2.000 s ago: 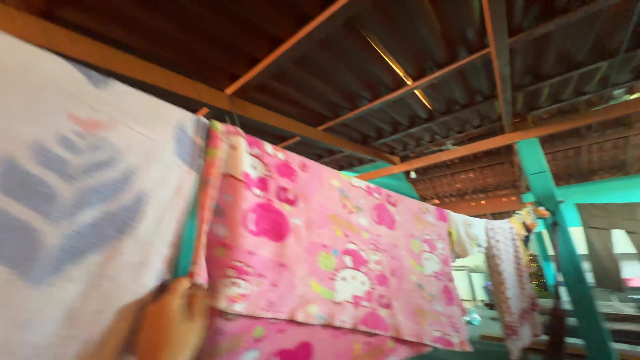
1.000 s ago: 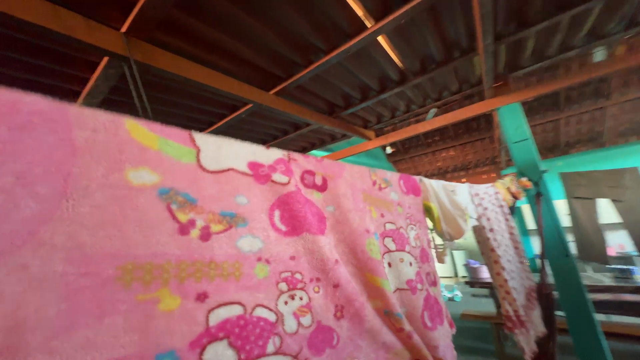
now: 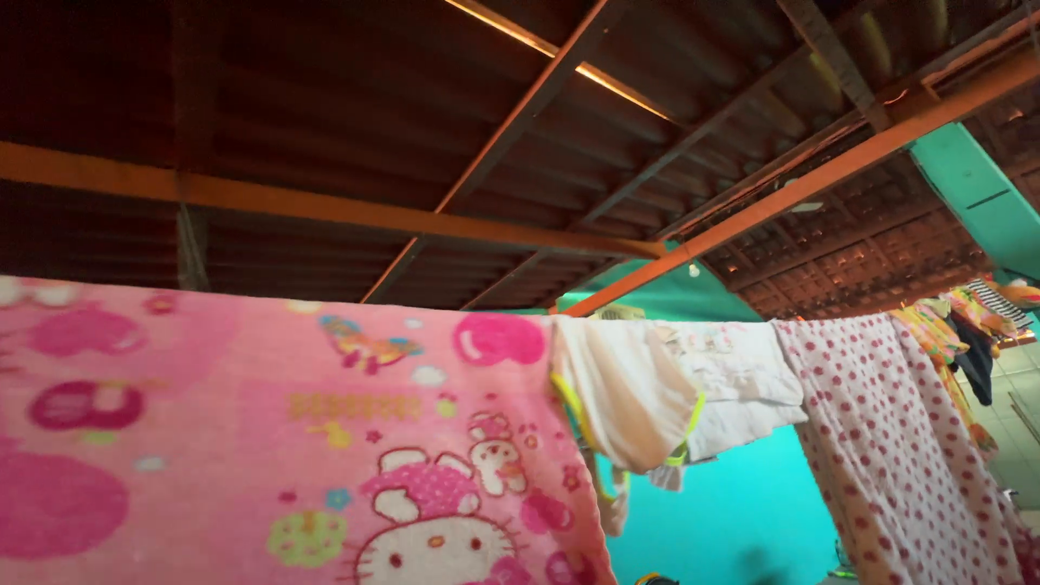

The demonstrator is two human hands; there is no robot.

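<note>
A pink fleece blanket (image 3: pixel 236 431) with cartoon figures hangs over a line and fills the lower left of the view. Right beside it hangs a beige garment (image 3: pixel 626 390) with yellow-green edging, then a white garment (image 3: pixel 731 390). Farther right is a pale cloth with dark red dots (image 3: pixel 902 422). Neither of my hands shows in the head view, so what they hold or touch cannot be seen.
Orange beams (image 3: pixel 325 207) and a dark corrugated roof (image 3: pixel 325 89) lie overhead. More colourful clothes (image 3: pixel 930 329) hang at the far right, near a turquoise post (image 3: pixel 975 191). A turquoise wall (image 3: pixel 715 520) stands behind the line.
A hand seen at the lower left two seconds ago, by the white and blue patterned cloth, is out of view. That cloth is also out of view. The view has shifted along the line.
</note>
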